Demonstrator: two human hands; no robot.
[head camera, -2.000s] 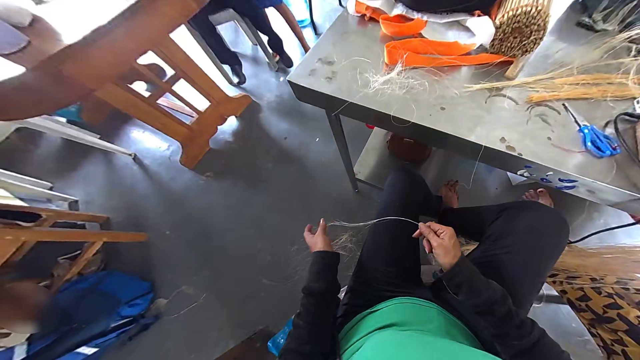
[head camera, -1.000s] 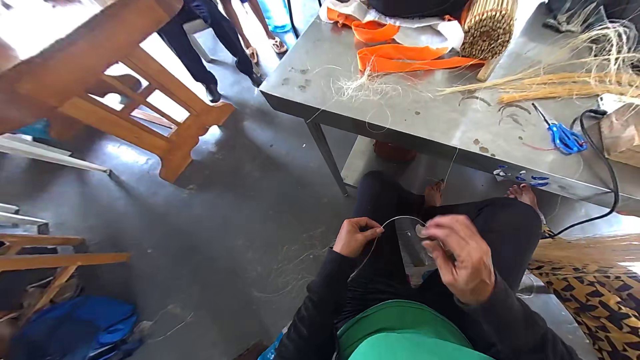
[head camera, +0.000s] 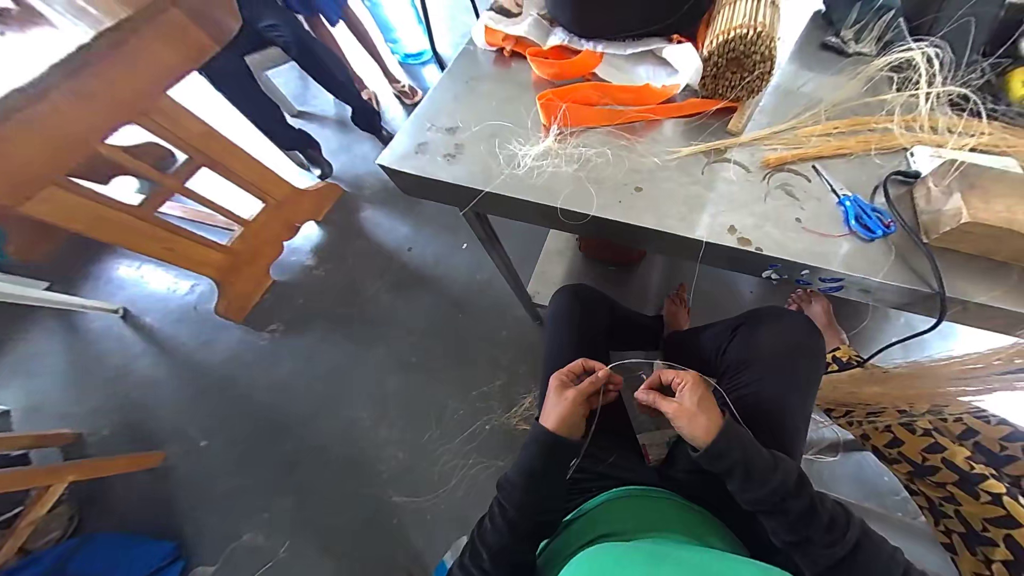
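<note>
A thin pale fiber strand (head camera: 664, 364) arches between my two hands above my lap. My left hand (head camera: 578, 396) pinches it between thumb and fingers, and one end hangs below that hand. My right hand (head camera: 684, 402) is a short way to the right, thumb and index finger together; the strand passes over it and trails toward the right sleeve. Whether the right fingertips grip part of it is too fine to tell. On the metal table ahead lie a tangle of white fibers (head camera: 552, 152), a bundle of straw-colored fibers (head camera: 872, 138) and blue-handled scissors (head camera: 864, 218).
A metal table (head camera: 656, 184) stands before my knees, holding orange fabric strips (head camera: 608, 106), a bundle of cut reeds (head camera: 738, 56), a brown paper package (head camera: 972, 208) and a black cable (head camera: 932, 264). Left is a wooden furniture piece (head camera: 240, 256); beyond it, another person's legs (head camera: 312, 72).
My right hand has come down toward my lap and sits closer to the left. Two seconds ago the hands were wide apart, with the strand stretched between them.
</note>
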